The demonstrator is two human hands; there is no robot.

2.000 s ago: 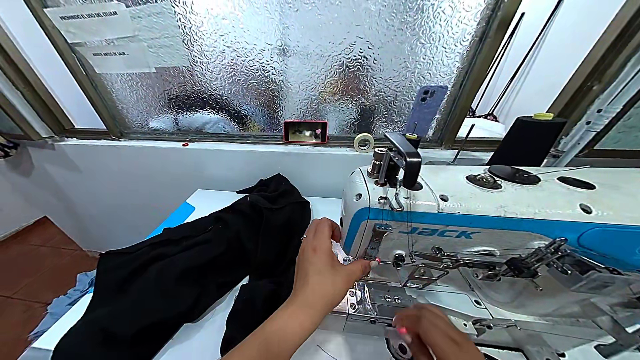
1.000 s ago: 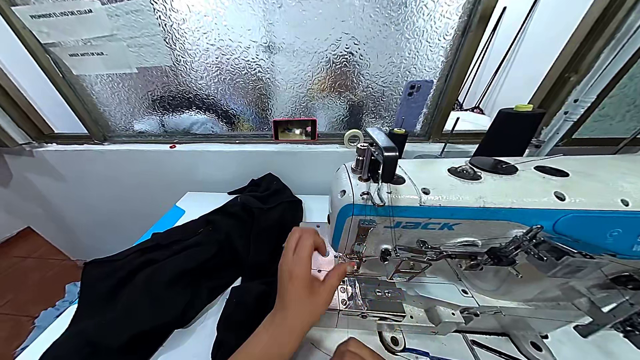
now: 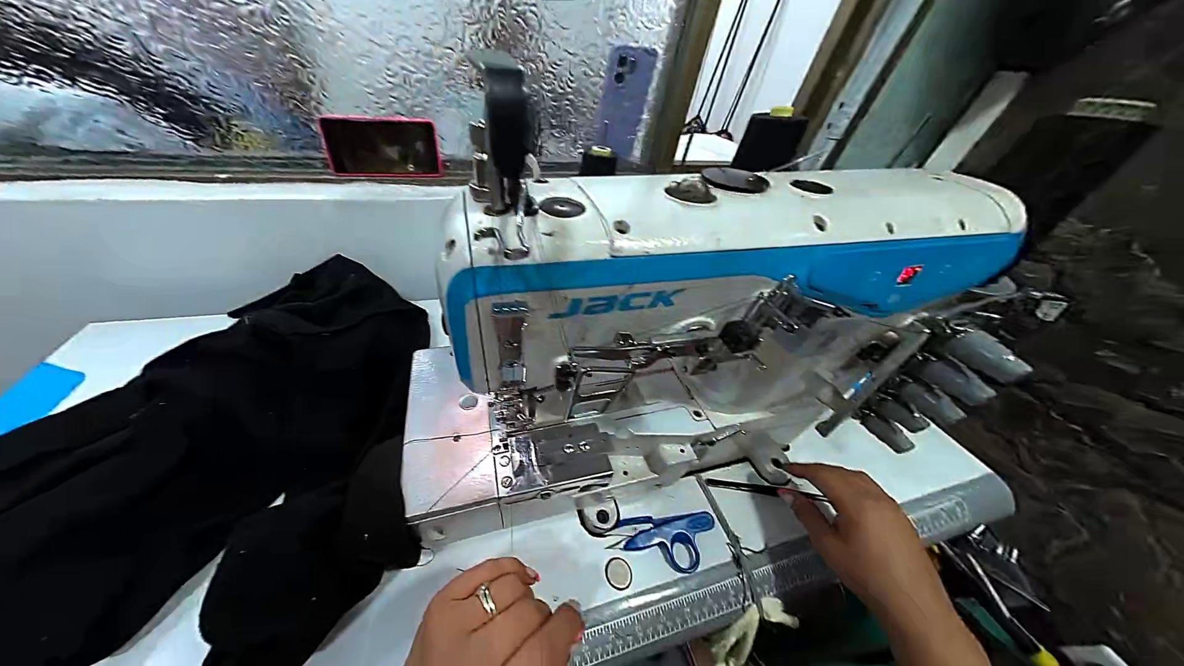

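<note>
My right hand (image 3: 856,527) pinches the end of thin dark tweezers (image 3: 754,486) over the table, in front of a white and blue Jack sewing machine (image 3: 610,277). Near the table's front edge is my left hand (image 3: 504,615), its fingers curled and a ring on one; whether it holds the fine thread there I cannot tell. Between the hands lie blue-handled thread snips (image 3: 671,536), a metal bobbin-like part (image 3: 599,516) and a small round disc (image 3: 618,573). Black fabric (image 3: 250,416) lies left of the machine's needle area (image 3: 513,412).
A ruler tape (image 3: 666,624) runs along the table's front edge. On the sill stands a pink-edged phone (image 3: 379,146); a purple phone (image 3: 629,97) leans on the window. Thread cones (image 3: 772,137) stand behind the machine. Tools (image 3: 994,592) lie below the table at right.
My left hand has moved from the needle area down to the table's front edge. My right hand has moved right and now holds the tweezers. The view has swung right.
</note>
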